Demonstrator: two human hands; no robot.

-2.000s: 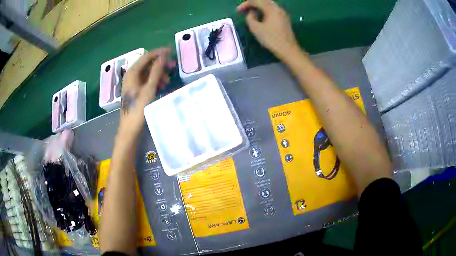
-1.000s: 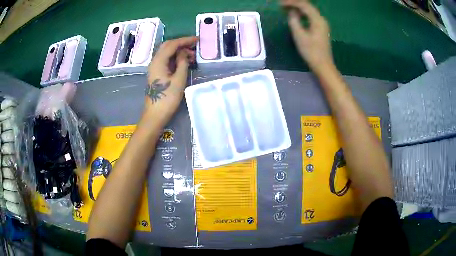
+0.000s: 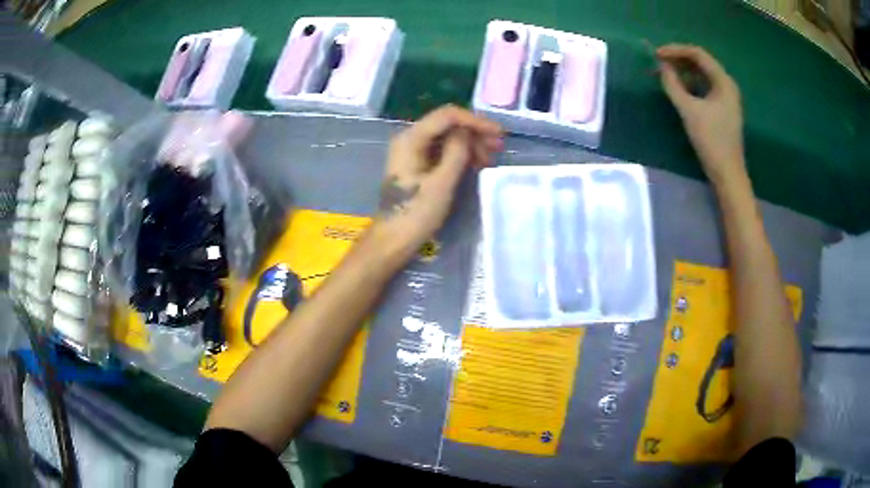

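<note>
An empty white insert tray (image 3: 569, 246) with three long compartments lies on the grey and yellow printed sheet (image 3: 401, 315). Behind it on the green belt stands a filled tray (image 3: 542, 122) holding two pink pieces with a black cable between them. My left hand (image 3: 441, 157) is left of the empty tray and in front of the filled one, fingers curled; whether it holds anything small is hidden. My right hand (image 3: 703, 95) is over the belt, right of the filled tray, with thumb and fingers apart and nothing visible in it.
Two more filled trays (image 3: 334, 65) (image 3: 204, 69) stand on the green belt (image 3: 429, 57) at the left. A clear bag of black cables (image 3: 181, 243) lies at left, beside rows of white rounded pieces (image 3: 72, 224). White-grey tray stacks (image 3: 841, 324) stand at the right edge.
The view has turned left, so the trays appear further right and the cable bag shows more. Both hands remain near the filled tray, with my left hand now nearer the empty tray.
</note>
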